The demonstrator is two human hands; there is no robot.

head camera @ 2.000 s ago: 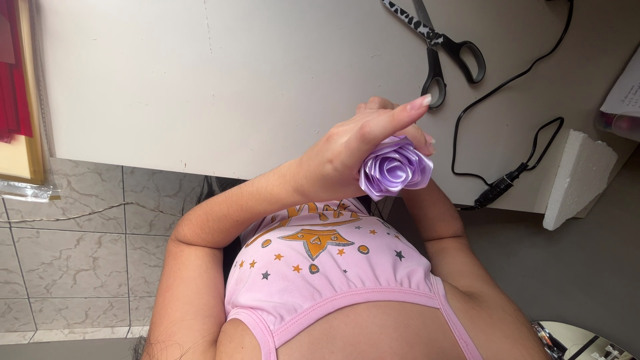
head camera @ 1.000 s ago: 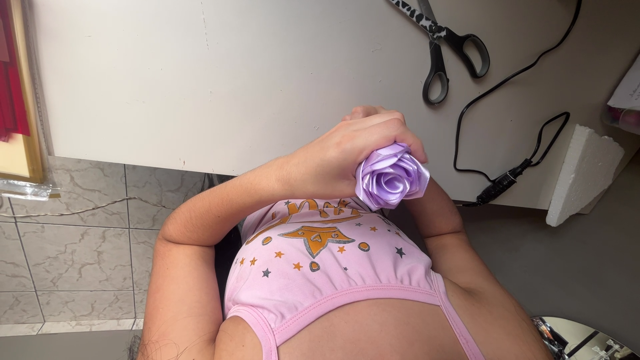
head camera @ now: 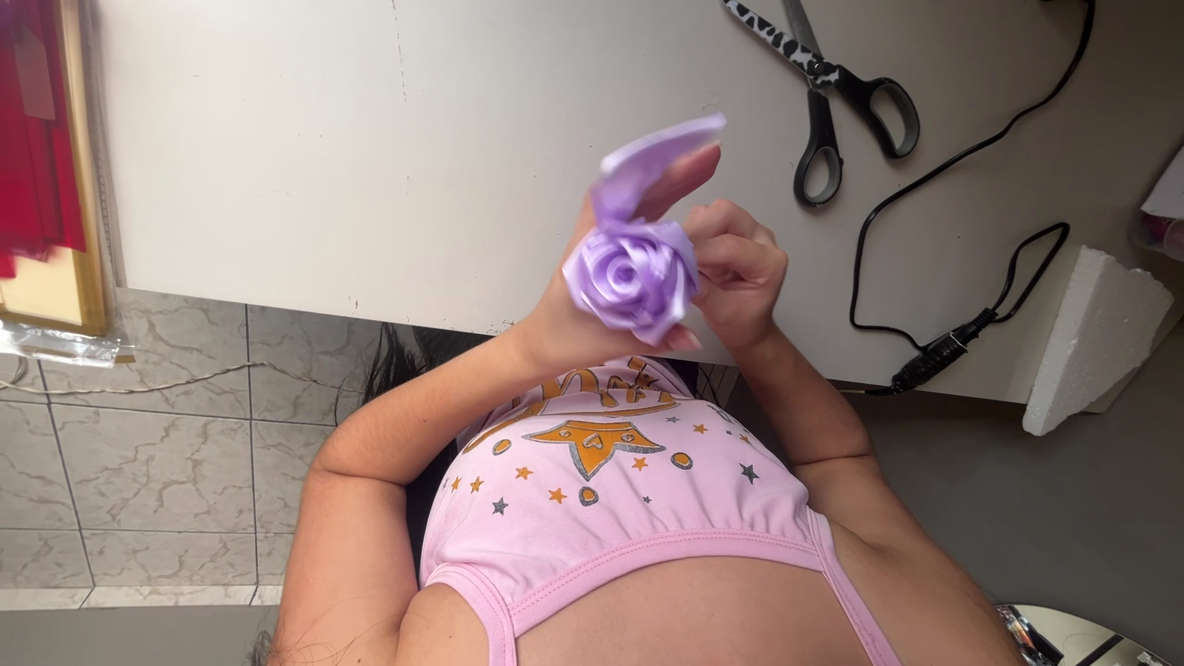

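A lilac satin ribbon rose (head camera: 629, 277) faces up, held in my left hand (head camera: 569, 310), whose thumb and fingers show around it. From its far side a loose lilac ribbon piece (head camera: 638, 171) sticks out, lying along a raised finger of that hand. Close against the rose's right side is my right hand (head camera: 740, 268), fingers curled; whether they grip the flower's underside is hidden. Scissors with black handles and a black-and-white patterned blade (head camera: 819, 79) lie partly spread on the table, beyond my right hand.
The white table (head camera: 277, 166) bears a black cable (head camera: 953, 166) with a connector (head camera: 943, 351) at right. A white foam piece (head camera: 1091, 342) rests at the table's right edge. Red material (head camera: 37, 139) in clear plastic lies far left, above a tiled floor (head camera: 157, 462).
The loose ribbon piece now shows beyond the rose; neither earlier frame shows it. My right hand has come into view at the right of the rose, where before it was mostly hidden.
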